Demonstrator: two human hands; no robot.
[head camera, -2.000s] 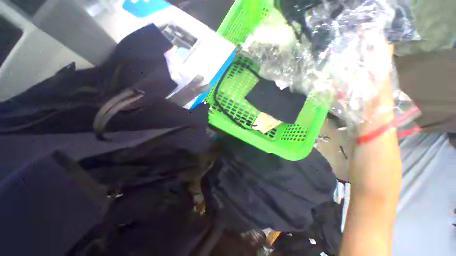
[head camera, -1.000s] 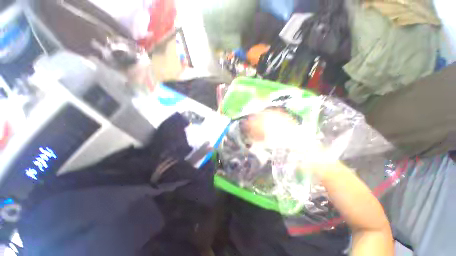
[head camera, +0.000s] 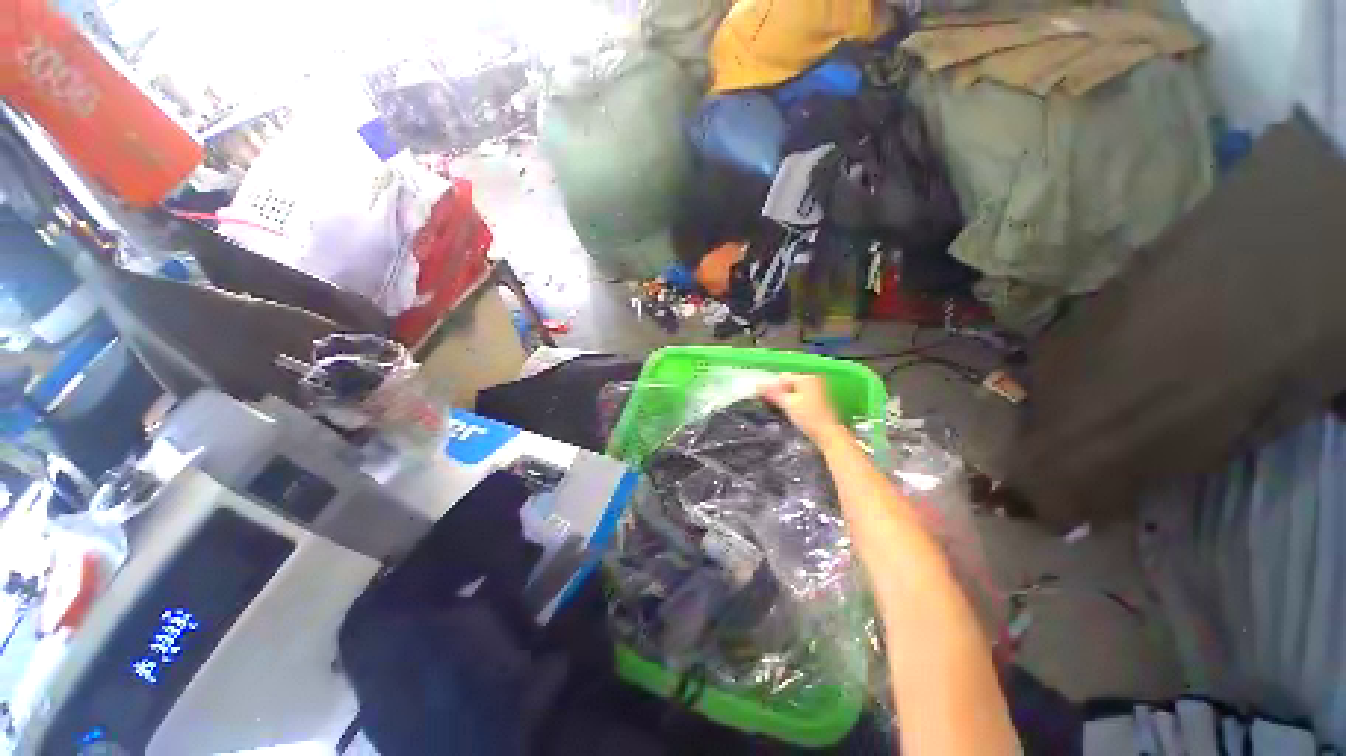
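The green plastic basket (head camera: 760, 718) stands beside the blue-edged end of the machine table. A large clear crinkled bag (head camera: 790, 554) with dark contents lies in it and spills over its right side, where a reddish strip shows. My right arm reaches up from the bottom edge. My right hand (head camera: 802, 402) is small and closed on the bag's film near the basket's far rim; the fingertips are not clear. Black cloth (head camera: 458, 635) lies bunched against the machine and table end. My left hand is not in view.
The white sewing machine (head camera: 244, 628) with a lit display is at the lower left. Cloth heaps and bundles (head camera: 1078, 185) stand on the floor behind. A dark brown panel (head camera: 1196, 325) is at the right. Scraps and cords lie on the floor beyond the basket.
The view has swung, showing more of the machine and floor. The clear bag, earlier raised around my right hand above the basket, now rests in it. My hand has moved to the basket's far side.
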